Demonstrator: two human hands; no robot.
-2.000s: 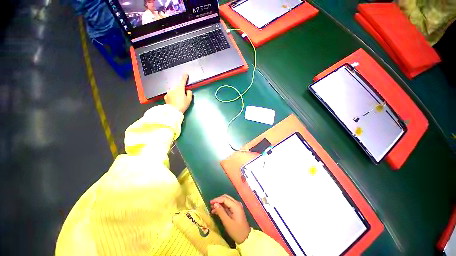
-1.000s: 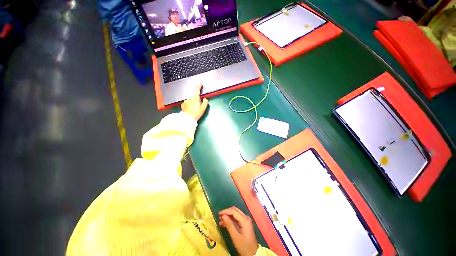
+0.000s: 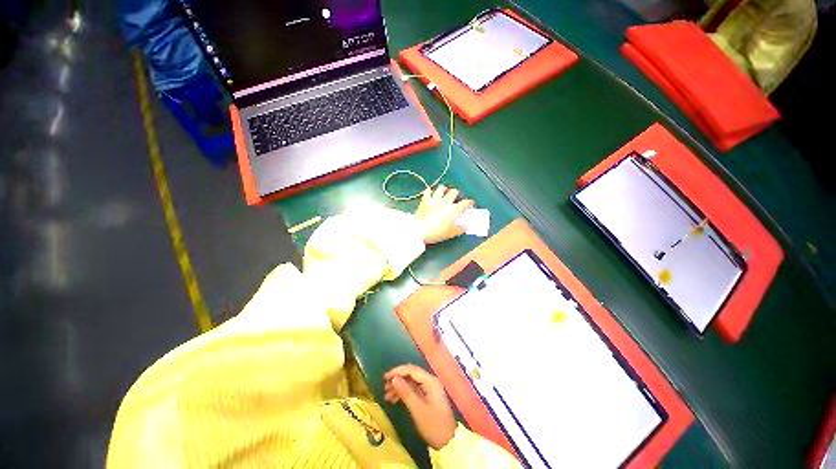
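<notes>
A lit white display panel (image 3: 559, 366) lies on a red-orange foam tray (image 3: 518, 240), with a black test adapter (image 3: 466, 274) at its upper left edge. My left hand (image 3: 444, 215) lies over the left part of a white block (image 3: 476, 222), fingers spread; whether it grips the block is hidden. My right hand (image 3: 422, 401) is empty, fingers loosely bent, beside the tray's left edge. The laptop (image 3: 339, 128) stands open on a red pad, its screen mostly dark. A thin pale lead (image 3: 451, 137) loops from the laptop towards the adapter, partly hidden by my left hand.
Another panel (image 3: 655, 238) lies on a red-orange tray at the right, and one more (image 3: 486, 48) at the top. Stacked red-orange trays (image 3: 701, 82) lie at the upper right beside a person's yellow sleeve (image 3: 770, 37). A yellowish bench label (image 3: 304, 224) is at the bench's left edge.
My left hand has left the laptop's touchpad and moved right onto the white block. The picture of a person on the laptop screen is gone. My right hand has stayed beside the tray.
</notes>
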